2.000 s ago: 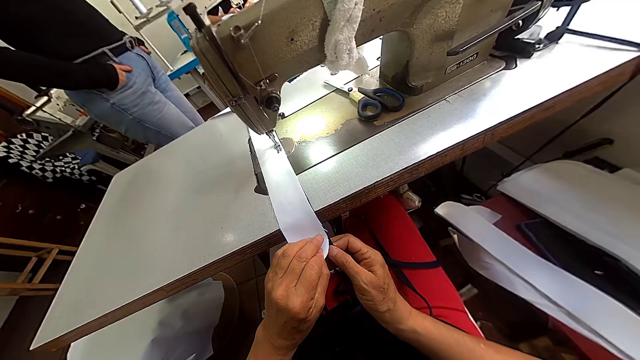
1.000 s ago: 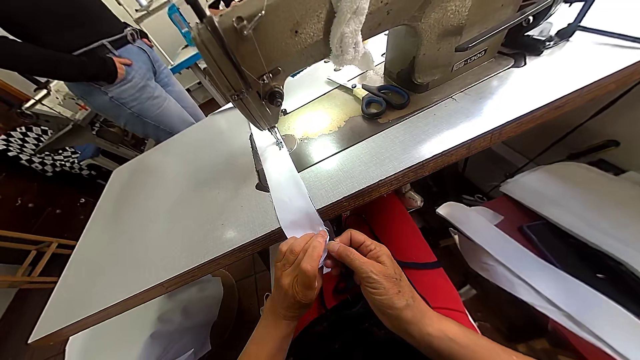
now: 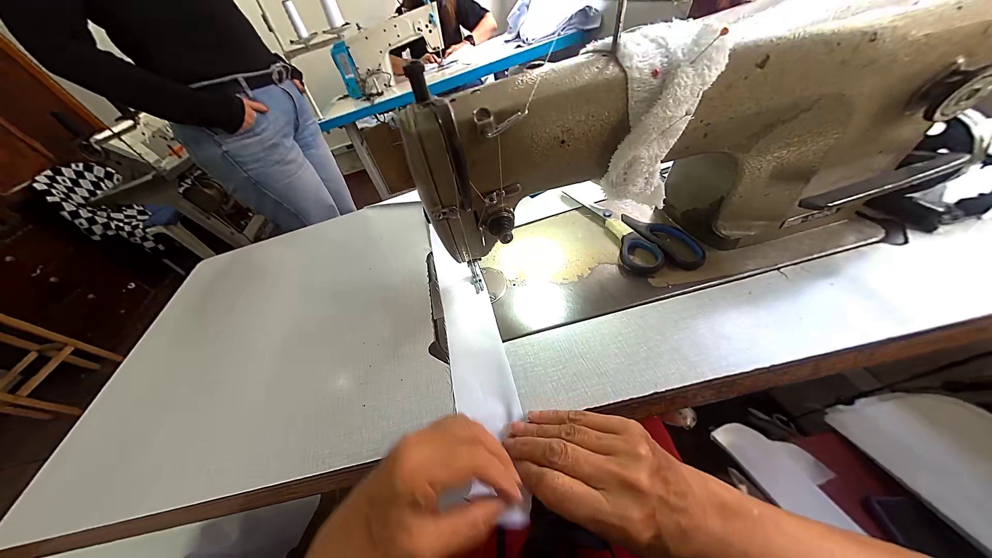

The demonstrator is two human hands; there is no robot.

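Observation:
A white fabric strip (image 3: 482,356) runs from under the presser foot (image 3: 476,277) of an industrial sewing machine (image 3: 558,116) to the table's front edge. My right hand (image 3: 593,473) lies with its fingers on the strip's right edge at that table edge. Blurred by motion, my left hand (image 3: 434,488) is at the strip's near end, thumb and fingers curled close to it; whether it grips the fabric cannot be told. Scissors (image 3: 651,240) with blue and black handles rest on the machine bed. White fluffy cloth (image 3: 659,108) with pins hangs over the machine arm.
The grey table (image 3: 310,341) extends left of the machine. White cut pieces (image 3: 922,442) lie at the lower right, near a dark flat object (image 3: 907,519). A person (image 3: 232,116) in jeans stands behind the table; another sits at a farther machine. A wooden frame (image 3: 46,372) stands at far left.
Both hands were pinching the strip's end together below the table edge. Now my right hand lies flatter along the strip's edge and my left hand is apart from its fingertips.

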